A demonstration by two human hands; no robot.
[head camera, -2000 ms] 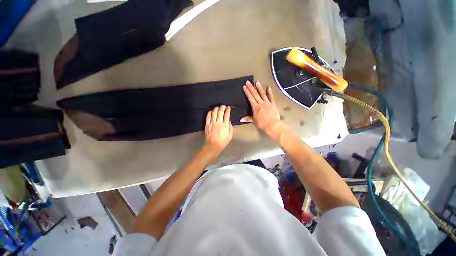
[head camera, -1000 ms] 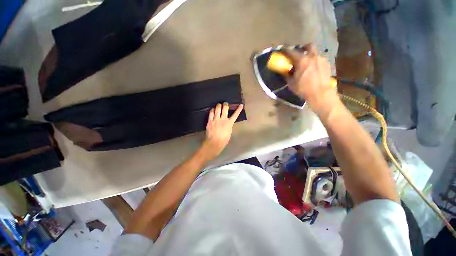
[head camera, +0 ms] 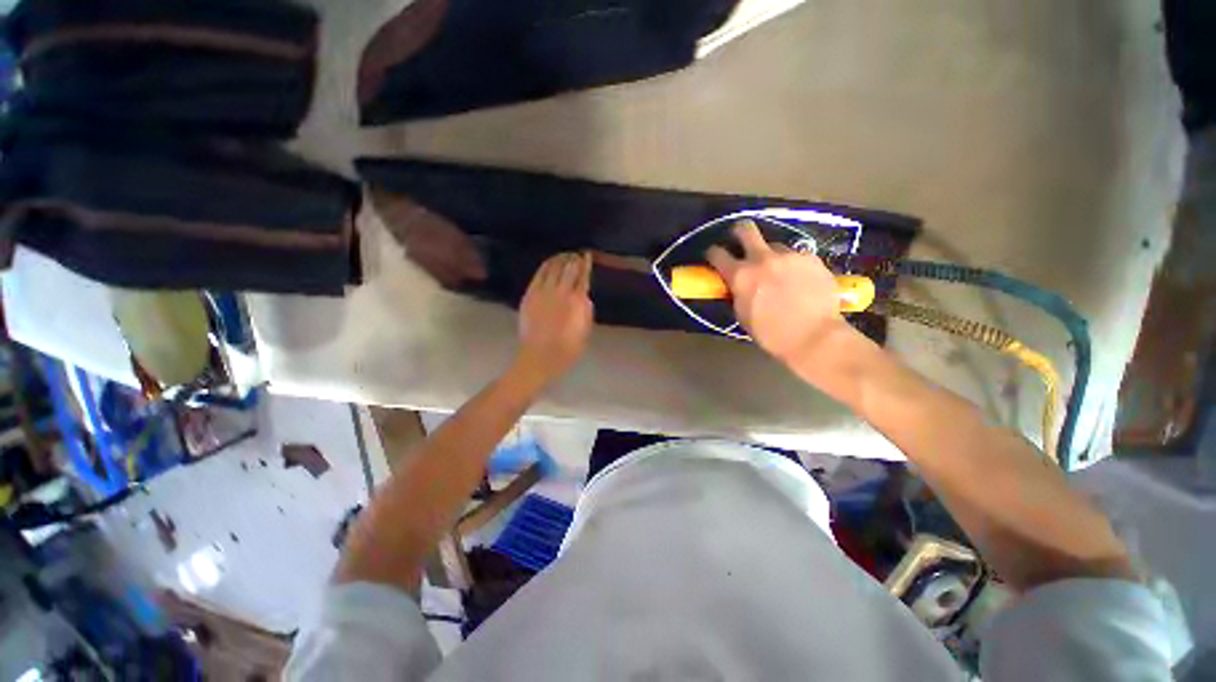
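A long dark sleeve (head camera: 534,213) lies flat across the padded table, with a brown-patched end at left and a straight end at right. My right hand (head camera: 787,296) is closed on the orange-yellow handle of the steam iron (head camera: 694,256), which rests on the right part of the sleeve, tip pointing left. My left hand (head camera: 556,307) lies on the sleeve left of the iron, fingertips at a brown seam strip. Whether its fingers pinch the cloth cannot be told.
Another dark sleeve (head camera: 534,53) lies at the table's far side beside a white strip (head camera: 754,23). Stacked dark pieces with brown stripes (head camera: 174,220) are at left. A teal hose (head camera: 1027,296) and yellow hose (head camera: 1027,357) trail right from the iron. Scraps and baskets are below.
The iron has moved left from the bare table onto the sleeve, held in my right hand. The view has shifted, and a brown seam strip now shows between my left hand and the iron.
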